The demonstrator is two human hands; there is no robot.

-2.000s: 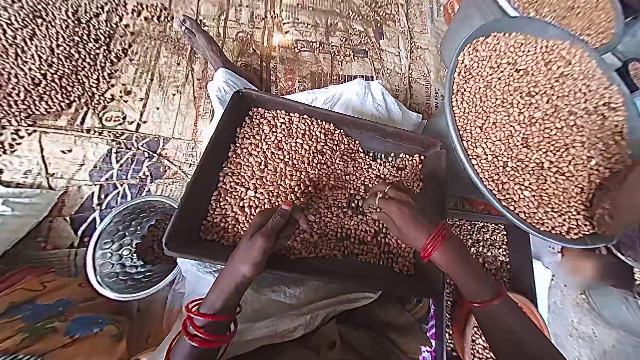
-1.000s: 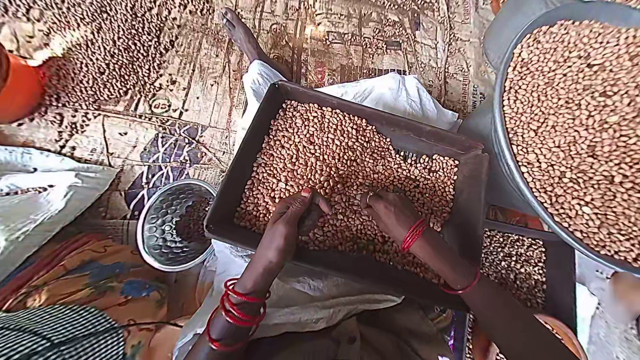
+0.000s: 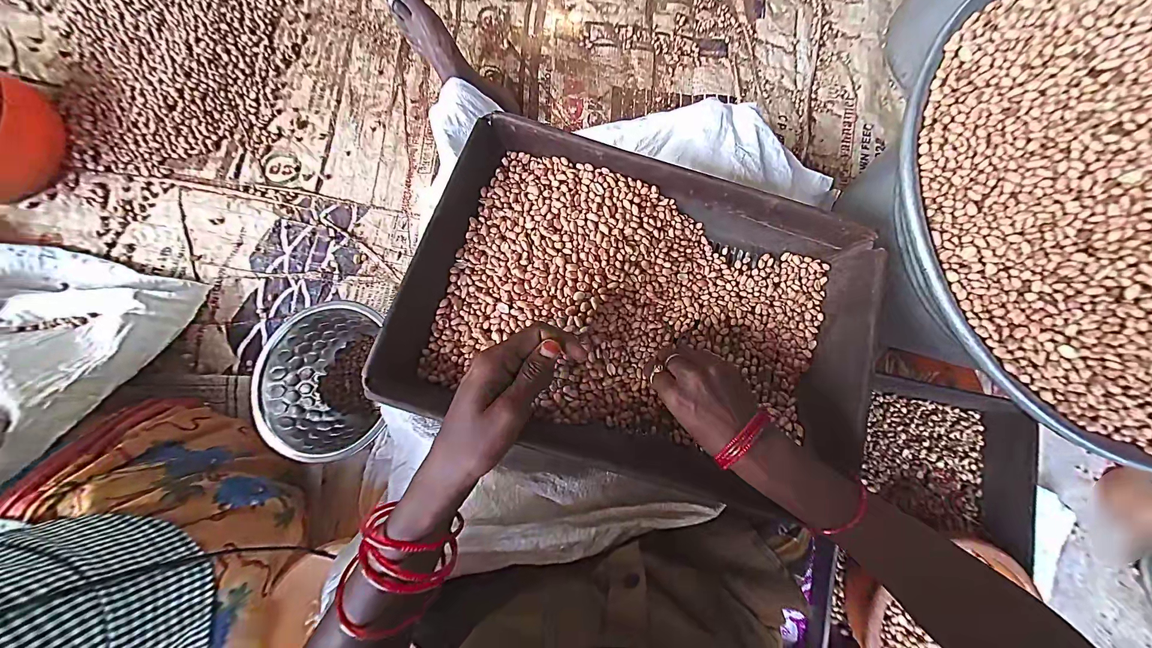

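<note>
A dark rectangular tray [image 3: 630, 171] lies across the lap on white sacking, with a layer of pinkish-brown nuts or beans [image 3: 576, 234] inside it. My left hand [image 3: 508, 387], red bangles on the wrist, is over the lower left part of the layer, thumb and index finger pinched together; whether a kernel is between them cannot be seen. To its right, my right hand [image 3: 706, 391], with rings and red bangles, rests on the kernels, its fingers curled and their tips hidden. The tray's ribbed floor shows at the upper right of the layer.
A dimpled metal bowl [image 3: 315, 432] with dark bits stands left of the tray. A large metal basin [image 3: 931, 234] of kernels is at the right, above a second dark tray [image 3: 1008, 477]. Dark kernels [image 3: 171, 81], an orange container [image 3: 27, 139] and white sacking [image 3: 90, 333] lie left.
My right hand was open-fingered in the kernels farther up the tray two seconds ago and is now curled lower down. The view has shifted, bringing the orange container in at the left.
</note>
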